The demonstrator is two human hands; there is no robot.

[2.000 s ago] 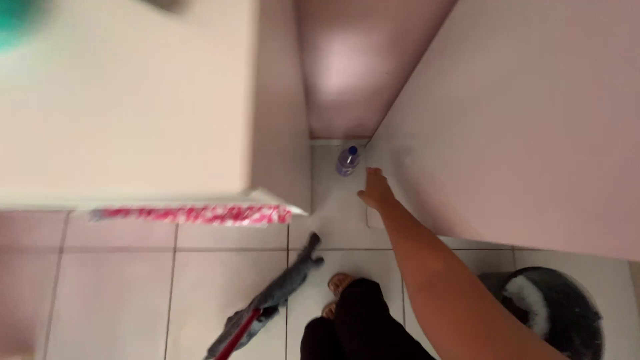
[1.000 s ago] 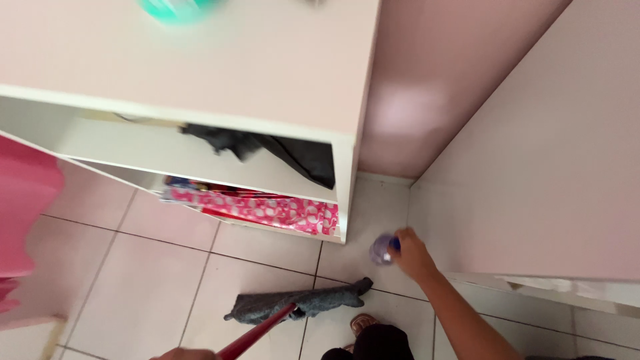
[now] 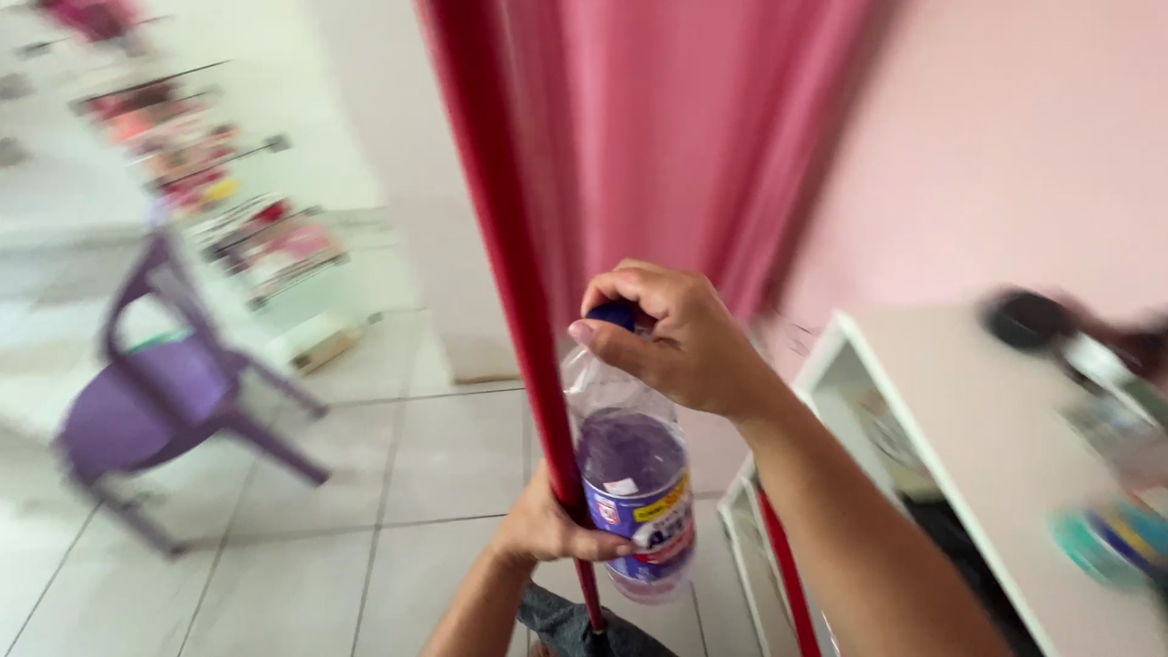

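Observation:
A clear plastic bottle (image 3: 639, 456) part full of purple liquid stands upright in front of me, its printed label facing me. My right hand (image 3: 671, 338) grips its dark blue cap (image 3: 611, 316) from above. Lower down, my left hand (image 3: 566, 534) is closed around a red pole (image 3: 525, 301), its thumb lying against the bottle's label. The pole slants up past the bottle's left side. At its foot is a dark grey cloth (image 3: 584, 625) near the floor.
A purple plastic chair (image 3: 155, 401) stands on the tiled floor at left, near a blurred display rack (image 3: 265, 237). A pink curtain (image 3: 675, 137) hangs behind the pole. On the right is a white shelf unit (image 3: 949, 401) with blurred items on top.
The bottle, on the floor by the wall two seconds ago, was taken by my right hand and is now raised beside the pole, touched by my left hand too. The view has swung strongly.

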